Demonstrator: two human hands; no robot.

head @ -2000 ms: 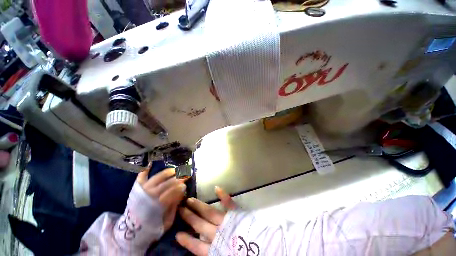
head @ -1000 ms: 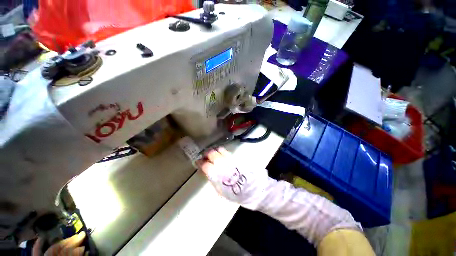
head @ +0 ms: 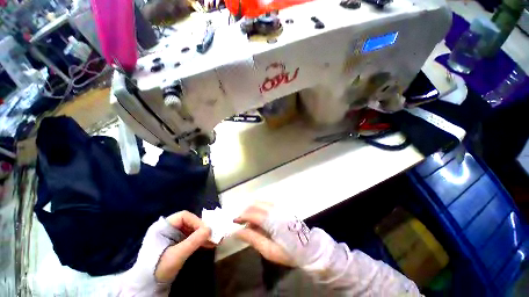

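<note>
A small white piece (head: 221, 225), label-like, is held between my two hands at the table's front edge. My left hand (head: 181, 241) pinches its left side. My right hand (head: 259, 231) holds its right side between thumb and fingers. Its print, if any, is too blurred to read. The dark navy garment (head: 110, 200) lies bunched on the table left of the needle area, its edge reaching the presser foot (head: 204, 156). The off-white lockstitch machine (head: 232, 87) stands behind my hands.
Scissors (head: 383, 130) with red and black handles lie right of the machine bed (head: 261, 154). A blue plastic crate (head: 473, 203) is at the lower right. A magenta thread cone (head: 114, 32) stands upper left. A red-orange bag (head: 267, 6) and a clear bottle (head: 468, 46) are behind.
My right hand has come back from the printed strip beside the scissors and now holds a white piece with my left hand. My left hand has left the needle area. The strip is gone from the bed.
</note>
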